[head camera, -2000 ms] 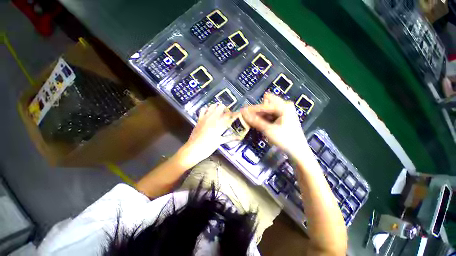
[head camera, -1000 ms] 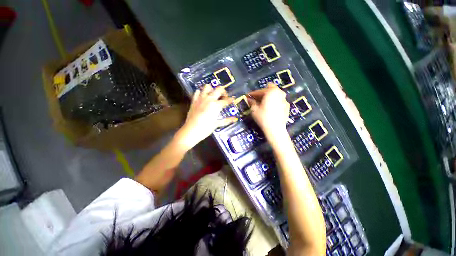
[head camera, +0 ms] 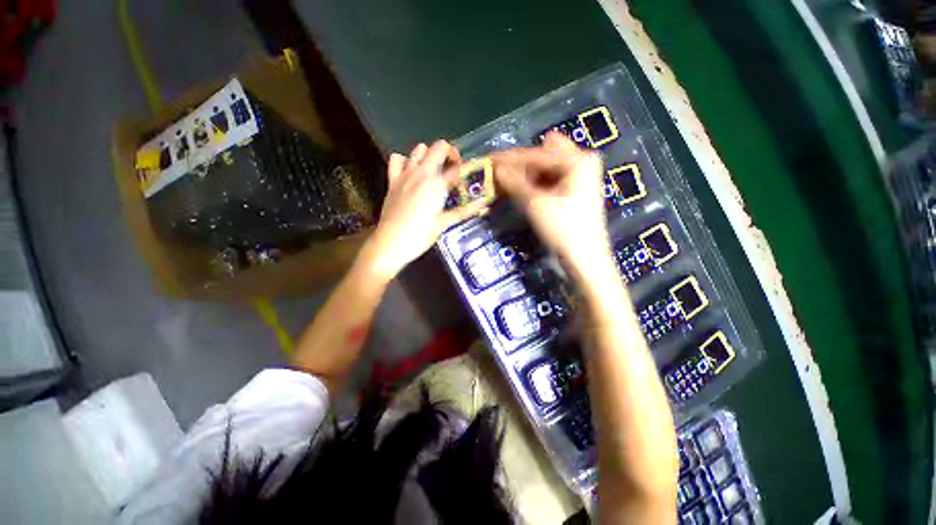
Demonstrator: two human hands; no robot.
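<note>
My left hand (head camera: 416, 205) holds a black keypad phone by its edges over the far left pocket of the clear phone tray (head camera: 739, 318). The phone's yellow-edged screen (head camera: 478, 180) faces up beside my fingers. My right hand (head camera: 559, 190) is at the screen's right edge, fingertips pinched together and blurred; whether it holds something small cannot be told. Several other phones (head camera: 672, 297) with yellow-edged screens lie in the tray's far row. More phones (head camera: 518, 313) lie in the near row, partly hidden by my right forearm.
The lens tray (head camera: 718, 461) is right of the phone tray, partly under my forearm. A green conveyor (head camera: 739, 133) with a pale rail (head camera: 754, 241) runs beyond the dark green bench. A brown carton (head camera: 174, 251) with dark trays and a printed strip is on the floor at left.
The view has shifted, and both hands are now at the tray's far left pocket instead of farther along the near row. The left hand now holds the phone there.
</note>
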